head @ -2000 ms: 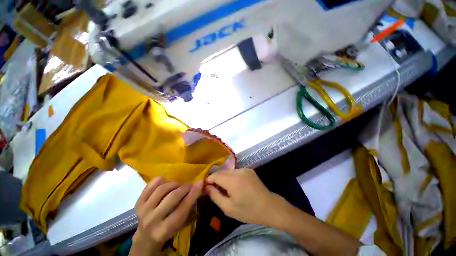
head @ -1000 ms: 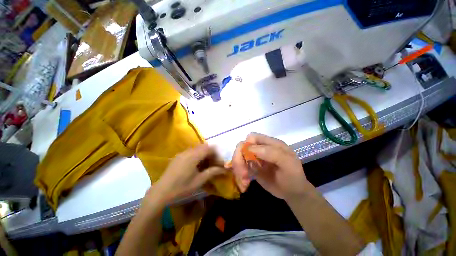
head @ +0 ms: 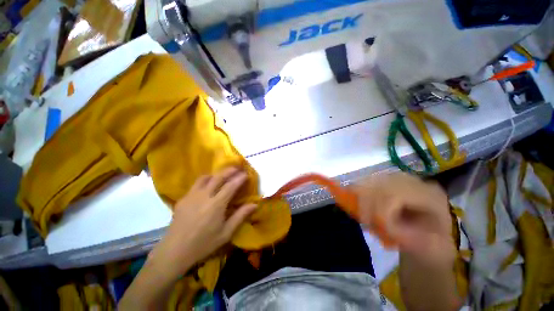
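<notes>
A mustard cloth panel [head: 121, 127] lies on the white machine table left of the needle area, its rounded end hanging over the front edge. My left hand [head: 209, 212] lies on the cloth near that end, fingers pressed on it. My right hand [head: 407, 212] is blurred, to the right of the cloth, and holds a narrow orange-red strip [head: 319, 181]. The strip stretches in a curve from the cloth's end to my right fingers. Where it meets the cloth is hard to make out.
The white sewing machine head [head: 291, 36] with its needle area [head: 252, 91] stands behind the cloth. Scissors with green and yellow handles [head: 425, 143] lie at the right. An orange stick-like tool [head: 513, 71] lies beyond them. A mustard-and-white cloth bundle [head: 507, 225] hangs at the lower right.
My right hand has moved right, away from the cloth, drawing the orange-red strip out long. My left hand has settled flat on the cloth. Earlier both hands were together at the cloth's end.
</notes>
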